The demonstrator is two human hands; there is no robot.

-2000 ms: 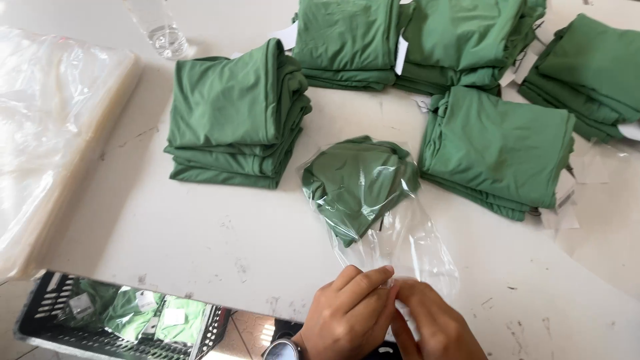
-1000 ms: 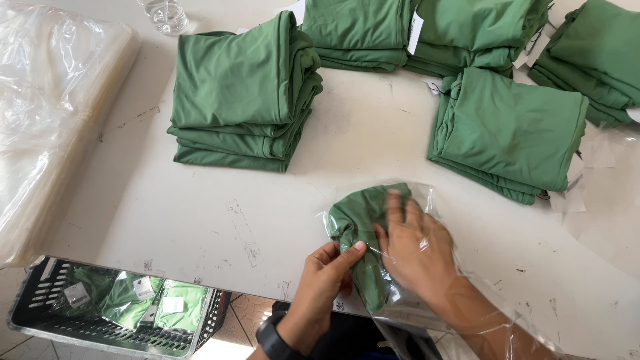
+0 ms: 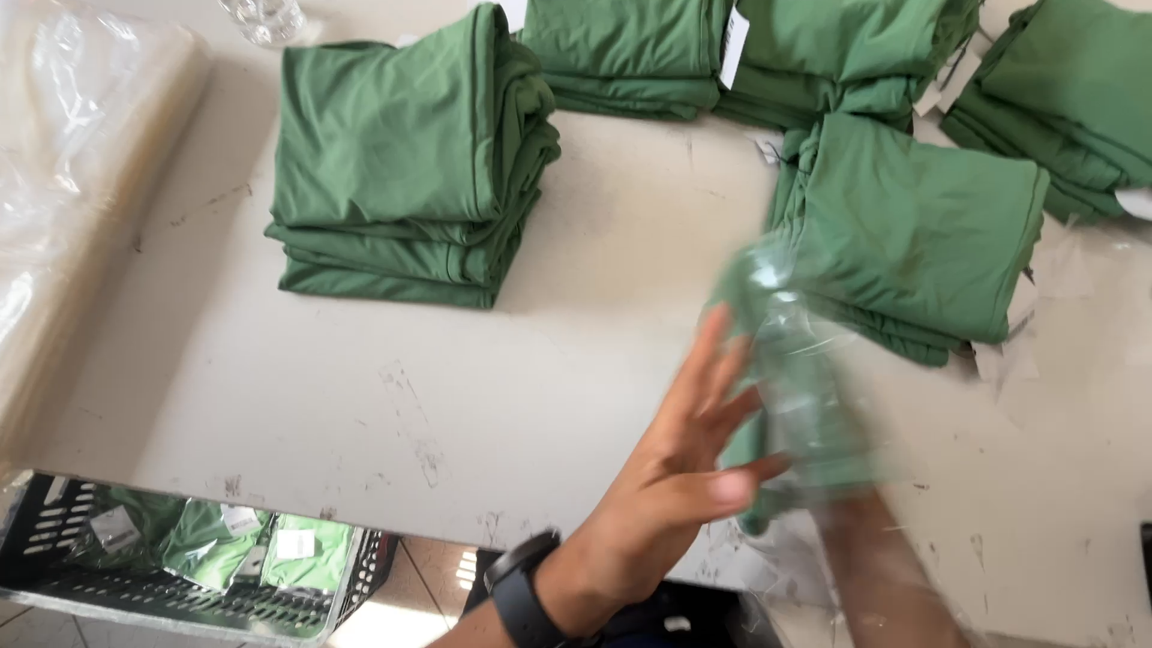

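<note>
A folded green garment in a clear plastic bag (image 3: 801,387) is lifted over the table at the right of centre, blurred by motion. My left hand (image 3: 684,468), with a dark watch on its wrist, is beside the bag's left side, fingers spread; whether it touches the bag is unclear. My right hand is hidden behind the bag and garment; only its forearm shows below them. Just beyond the bag lies a pile of folded green garments (image 3: 918,225) with paper tags. Another green pile (image 3: 387,144) sits at the upper left of the table.
More green garment piles (image 3: 630,45) line the far side of the white table (image 3: 315,387). A stack of clear plastic bags (image 3: 81,180) covers the left side. A clear glass (image 3: 265,18) stands behind. Below the near edge, a black crate (image 3: 180,603) holds several bagged green garments.
The bagged garment, lying on the table one second ago, is now raised and turned more upright. My left hand has moved right and its fingers have spread.
</note>
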